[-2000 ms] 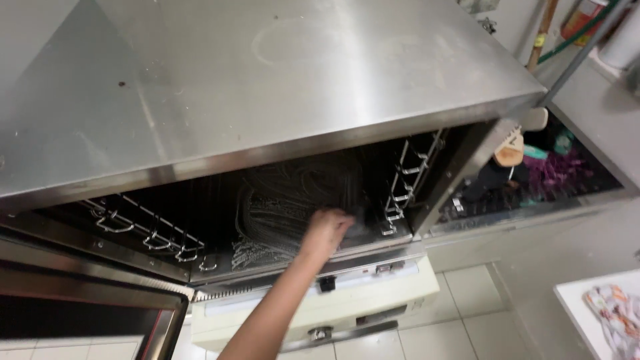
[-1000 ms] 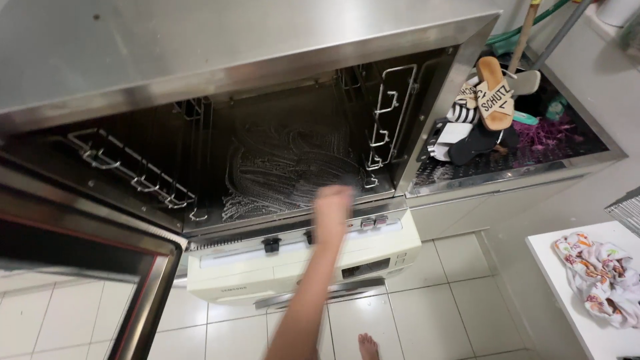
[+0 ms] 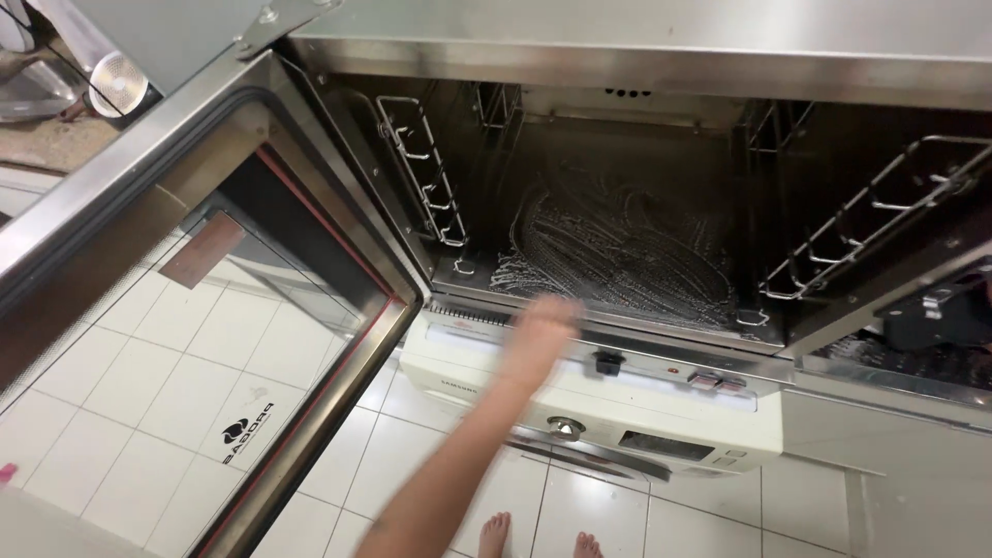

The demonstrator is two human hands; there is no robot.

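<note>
My left hand (image 3: 546, 318) is blurred at the front edge of a stainless-steel oven, just above its control strip. Its fingers look curled, but whether they hold anything cannot be made out. Behind it, whitish foam streaks (image 3: 620, 248) cover much of the dark oven floor (image 3: 620, 155). Wire side racks stand at the left (image 3: 426, 170) and right (image 3: 876, 209) of the cavity. The glass oven door (image 3: 178, 325) hangs open at the left. My right hand is out of view.
Below the oven is a white front-loading washing machine (image 3: 496, 403) with a knob. My bare feet (image 3: 496, 531) stand on white floor tiles (image 3: 690, 504). A counter (image 3: 46, 143) with a pan is at the upper left; a dark item (image 3: 938, 318) lies in a recess at the right.
The view has swung left, showing more of the open door. My left hand has come from over the foamy oven floor to the oven's front edge.
</note>
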